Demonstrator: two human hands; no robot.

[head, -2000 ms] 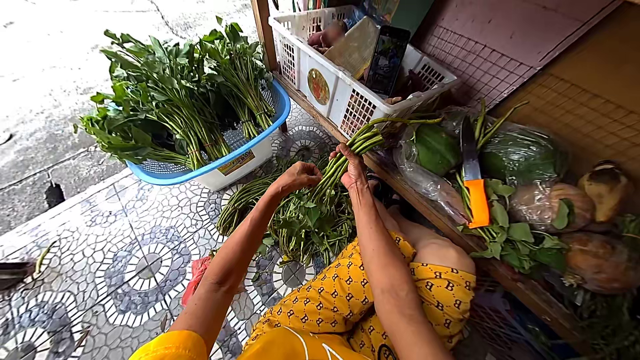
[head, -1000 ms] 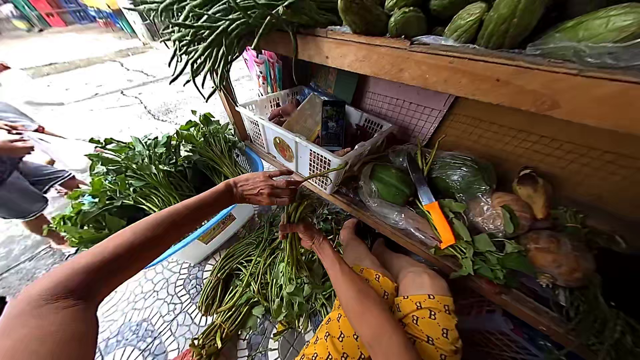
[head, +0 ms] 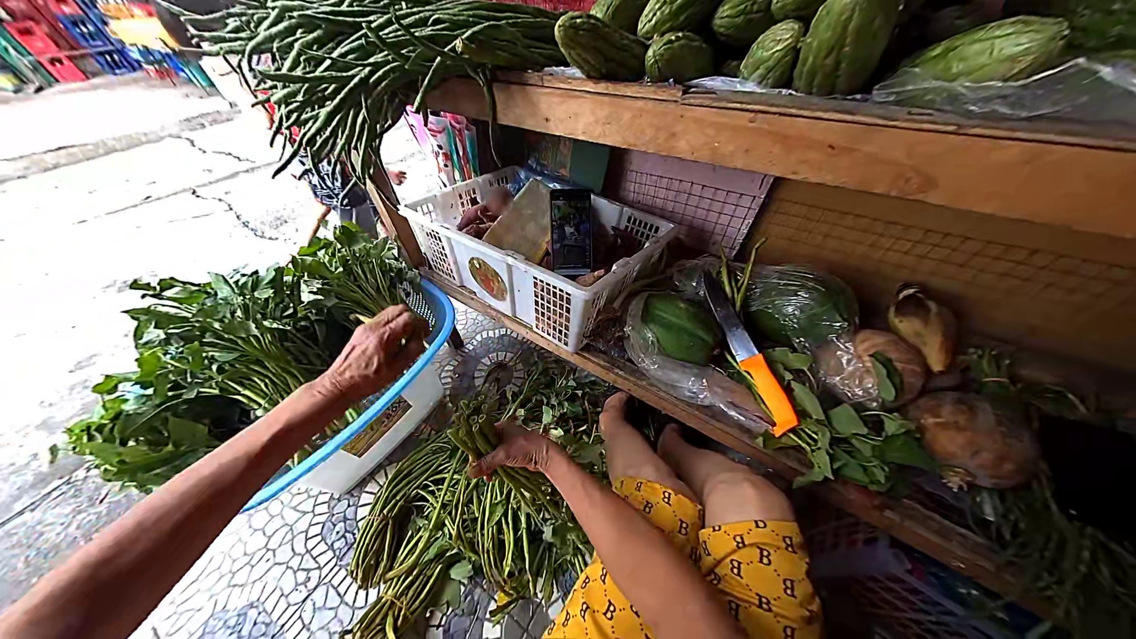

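My left hand (head: 377, 351) is over the right rim of a blue-edged plastic basket (head: 417, 382), its fingers curled; whether it holds a stem cannot be seen. Leafy greens in bundles (head: 240, 346) fill that basket. Lower and to the right, my right hand (head: 517, 450) grips a bunch of green stems (head: 477, 430) near their cut ends. Beneath it, more long-stemmed greens (head: 444, 524) lie in a heap on the tiled floor.
A wooden shelf (head: 754, 151) carries long beans (head: 355, 71) and chayotes (head: 772, 53). Below stand a white crate (head: 568, 311) with a phone (head: 571, 231), and an orange-handled knife (head: 768, 390) lying among wrapped green produce (head: 679, 327) and squashes (head: 976, 435). A person is partly visible behind the beans.
My left hand has moved away from my right hand, left to the basket. My right hand still holds stems. The view has tilted up, bringing in the upper shelf.
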